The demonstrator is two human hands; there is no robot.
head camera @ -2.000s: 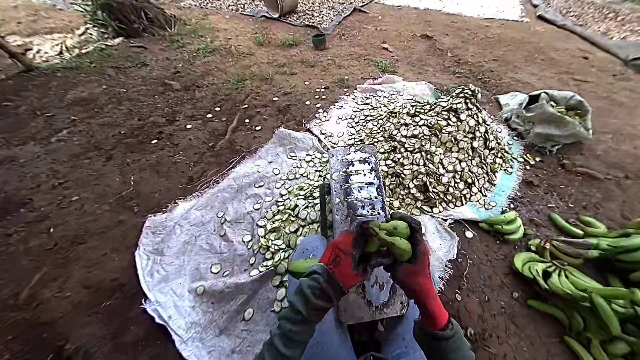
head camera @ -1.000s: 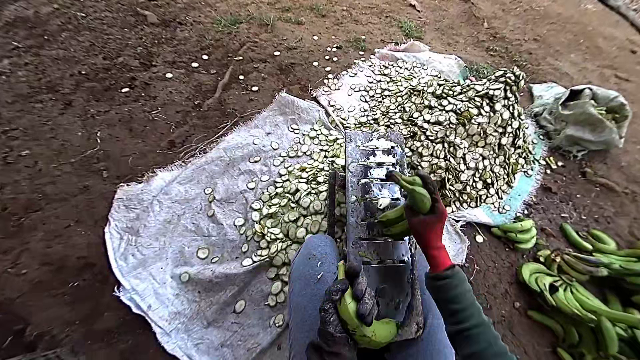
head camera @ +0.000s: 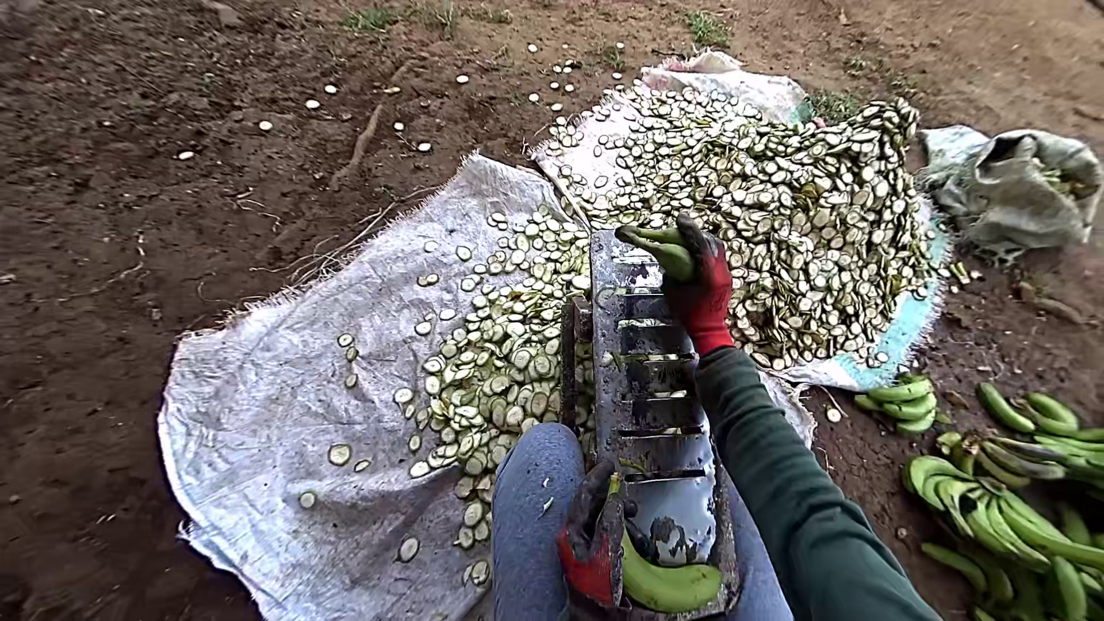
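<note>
My right hand [head camera: 700,280], in a red and black glove, grips green bananas [head camera: 668,250] at the far end of a slicing board [head camera: 634,379] with several crosswise slots. The board lies between my knees, pointing away from me. My left hand [head camera: 595,539], gloved alike, is at the near end and holds a green banana [head camera: 673,585] that curves over the board's smooth lower plate. Banana slices [head camera: 509,371] lie on the pale woven sheet [head camera: 285,431] left of the board. A larger heap of slices [head camera: 802,207] covers the sheeting beyond it to the right.
Bunches of green bananas [head camera: 992,509] lie on the soil at the lower right, with a smaller bunch [head camera: 901,403] nearer the board. A crumpled woven sack [head camera: 1026,190] sits at the upper right. Loose slices [head camera: 265,126] and a root [head camera: 360,142] are on the bare ground.
Two seconds ago both hands were together over the board, around green bananas. They are now apart; since one second ago my right hand has moved to the board's far end. My left stays near me.
</note>
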